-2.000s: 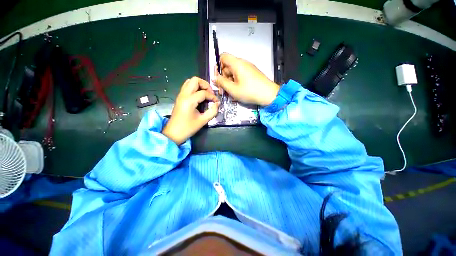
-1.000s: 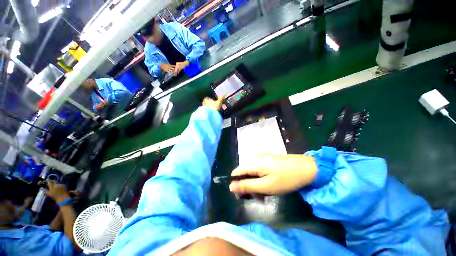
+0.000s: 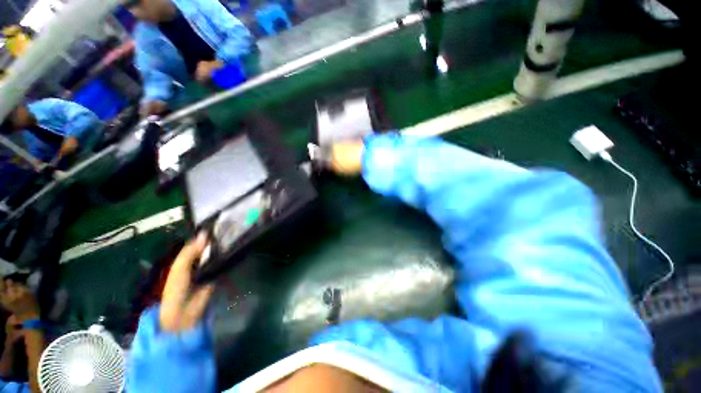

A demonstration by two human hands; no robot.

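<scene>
My left hand (image 3: pixel 187 284) grips the near left corner of an open tablet in a black tray (image 3: pixel 229 178). The tablet has a silver-white panel and a board with a green spot, and it is held tilted above the bench. My right hand (image 3: pixel 346 156) is at the near edge of a second open tablet (image 3: pixel 345 121) farther off by the conveyor rail. The right hand is blurred and partly covered by its blue sleeve; whether it grips that tablet I cannot tell. A small dark part (image 3: pixel 333 305) lies on the green bench close to my body.
A white fan (image 3: pixel 81 364) stands at lower left. A white adapter (image 3: pixel 592 142) with a cable lies right. A white post (image 3: pixel 546 47) rises by the conveyor's white rail (image 3: pixel 470 115). People in blue smocks work across the conveyor, near another device (image 3: pixel 176 150). Another person's hands show at far left.
My left hand has brought a tablet from the conveyor towards me. My right hand has moved forward with the other tablet now beyond the rail. The view has shifted.
</scene>
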